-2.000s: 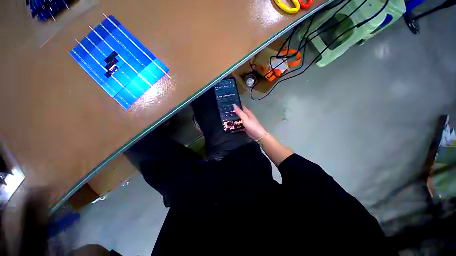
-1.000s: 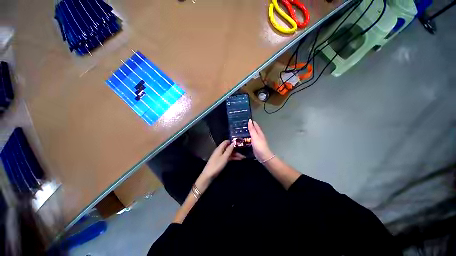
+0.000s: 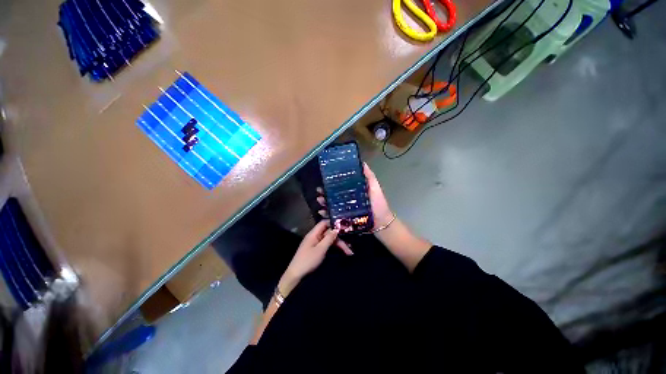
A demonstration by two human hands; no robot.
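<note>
A smartphone (image 3: 346, 182) with a lit screen is held below the table edge, over my lap. My right hand (image 3: 381, 201) holds it at its right side, with fingertips showing past its left edge. My left hand (image 3: 312, 252) is at its lower left corner, fingers against the bottom end. A bright blue solar cell (image 3: 179, 117) with pale parallel ribbons lies flat on the brown table (image 3: 292, 66). Small dark pieces (image 3: 190, 135) lie on its middle.
A fanned pile of dark blue cells (image 3: 106, 33) is at the upper left, more cells (image 3: 25, 252) at the left edge. Scissors (image 3: 415, 22) with yellow and red loops lie near the table edge. Black cables (image 3: 467, 80) hang beside a pale green stool (image 3: 504, 69).
My left hand has come into view from below and reached the phone's lower corner. The right hand's fingertips now show past the phone's left edge. The view has shifted.
</note>
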